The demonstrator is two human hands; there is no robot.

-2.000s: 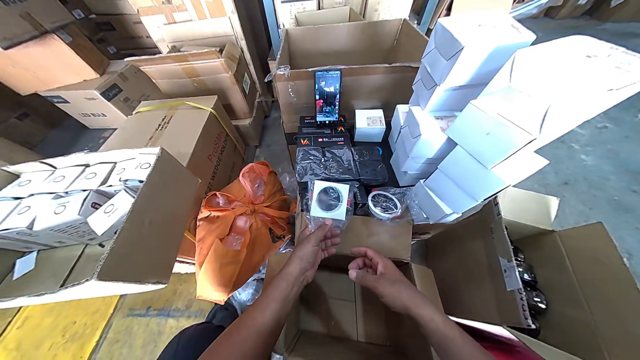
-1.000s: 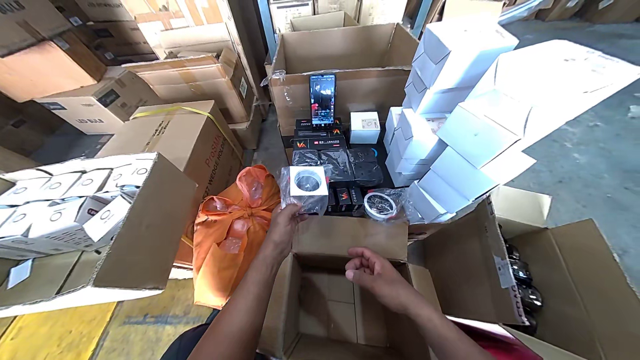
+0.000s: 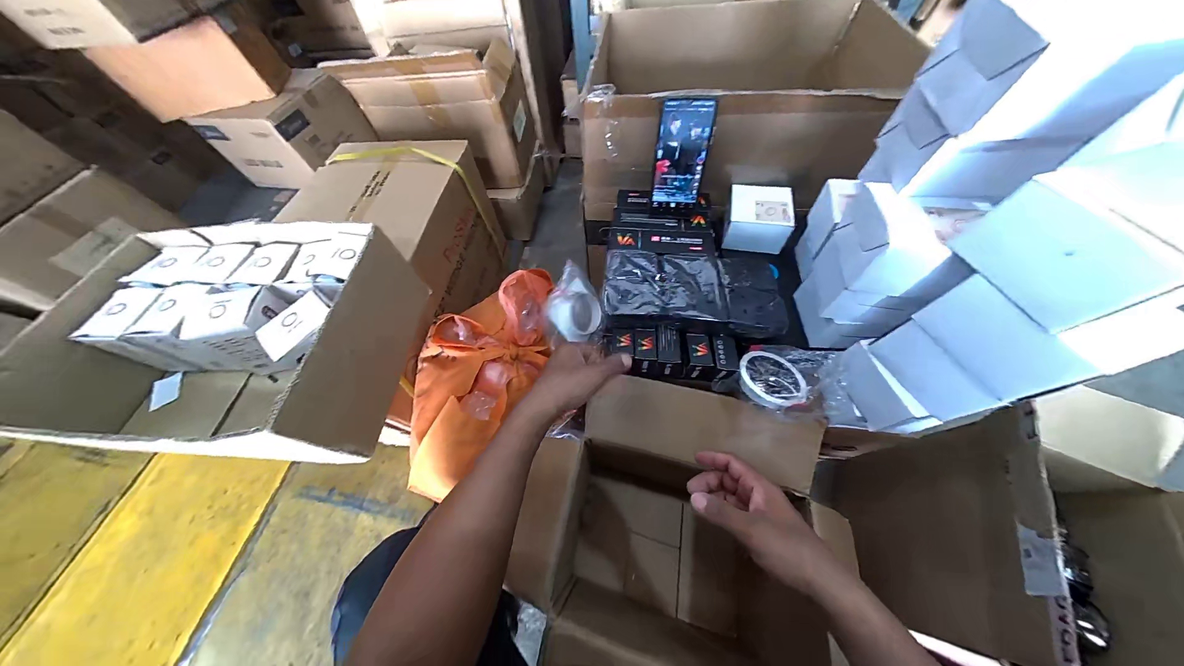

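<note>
My left hand (image 3: 575,377) is at a white round item in clear plastic wrap (image 3: 575,313), just right of an orange bag (image 3: 481,388); its fingertips are partly hidden, so whether it grips the item is unclear. Over the right side of an open cardboard box (image 3: 638,555), my right hand (image 3: 740,504) hovers with fingers slightly curled, holding nothing. Another white ring-shaped item in plastic (image 3: 773,379) lies beyond the box flap. Small black boxes (image 3: 671,351) and black plastic-wrapped packs (image 3: 689,287) sit between the two wrapped items.
A lit phone (image 3: 684,153) leans upright against a large carton (image 3: 731,129). White boxes (image 3: 1045,250) are stacked at the right, and a small white box (image 3: 758,219) stands near the phone. At left, an open carton (image 3: 351,342) holds several white boxes. Another open carton (image 3: 934,518) is at lower right.
My left hand has moved left toward the orange bag, and the white item near it now shows at a different angle. My right hand has stayed over the open box.
</note>
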